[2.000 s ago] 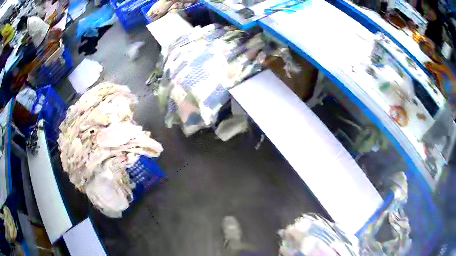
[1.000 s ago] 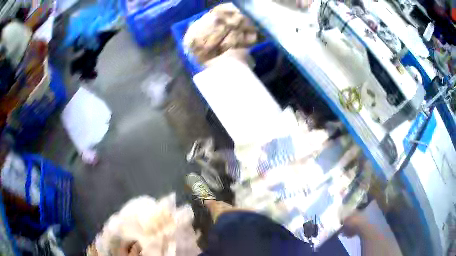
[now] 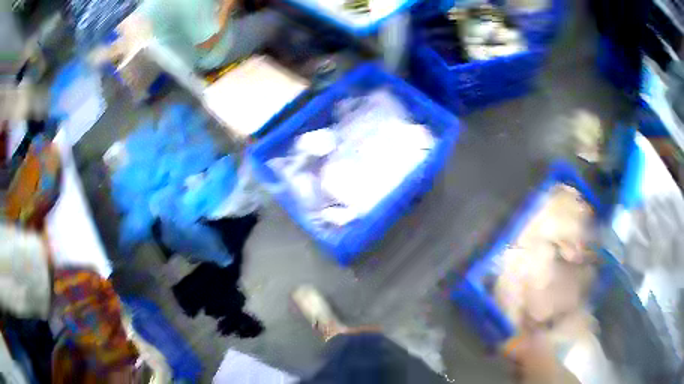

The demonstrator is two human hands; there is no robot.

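Observation:
The picture is motion-blurred. A blue crate [image 3: 469,296] with a beige fabric pile [image 3: 551,255] stands at the lower right. My right hand [image 3: 532,356] is a blurred skin-toned shape at the lower right, beside this crate's near end; its fingers cannot be made out, nor whether it holds anything. A second blue crate [image 3: 345,251] holds white cut pieces [image 3: 375,161] at the centre. My left hand is not in view.
Light blue fabric [image 3: 169,180] and a black cloth [image 3: 217,281] lie on the floor at the left. A person [image 3: 187,26] in pale green is at the top left. Another blue crate [image 3: 487,82] stands at the top right. My foot [image 3: 315,307] shows at the lower centre.
The view has moved forward along the floor. The crate with beige fabric is now at the lower right, and the crate of white pieces is at the centre. The patterned pile has left the picture.

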